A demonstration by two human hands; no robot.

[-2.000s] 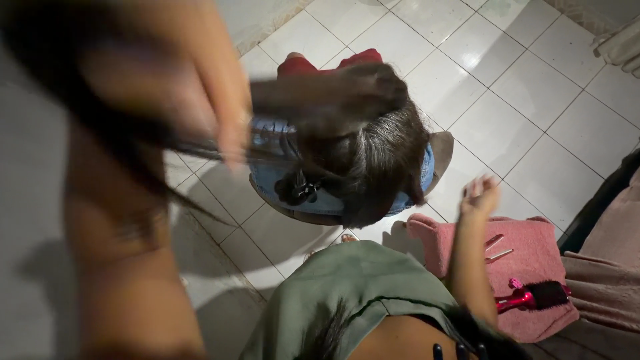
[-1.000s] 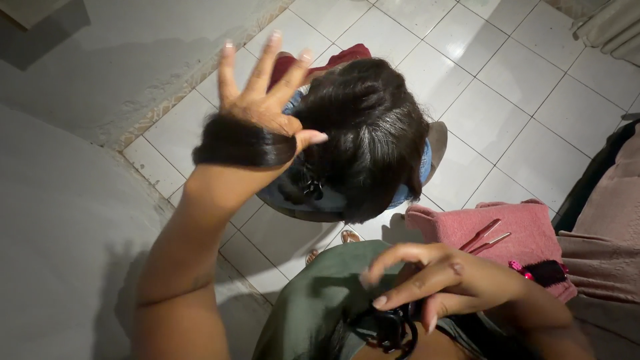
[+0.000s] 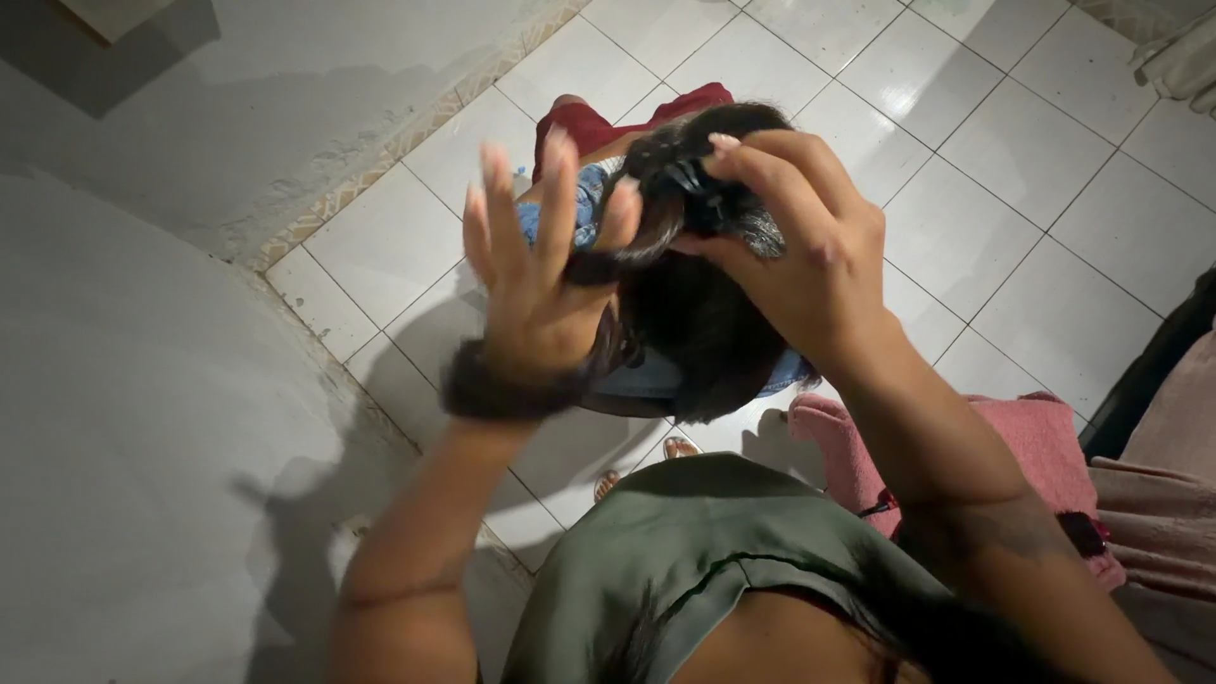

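Observation:
A seated person's dark hair (image 3: pixel 703 313) is below my hands. My left hand (image 3: pixel 546 275) has its fingers spread, with a long strand of the hair looped around the wrist and passing by the thumb. At the top of the head, my right hand (image 3: pixel 812 228) grips a black claw clip (image 3: pixel 698 190) between thumb and fingers, against the gathered hair. Whether the clip's jaws are closed on the hair is hidden. The person wears a blue denim top (image 3: pixel 646 370) and red bottoms (image 3: pixel 589 133).
A pink towel (image 3: pixel 1016 437) lies at the right, with a dark-bristled hairbrush (image 3: pixel 1083 534) on it, partly behind my right arm. A grey wall (image 3: pixel 171 408) stands at the left. White floor tiles (image 3: pixel 978 180) surround the seated person.
My right hand has moved from near my chest up to the head, carrying the black clip. My left hand has moved closer to the head, and hair now loops around its wrist.

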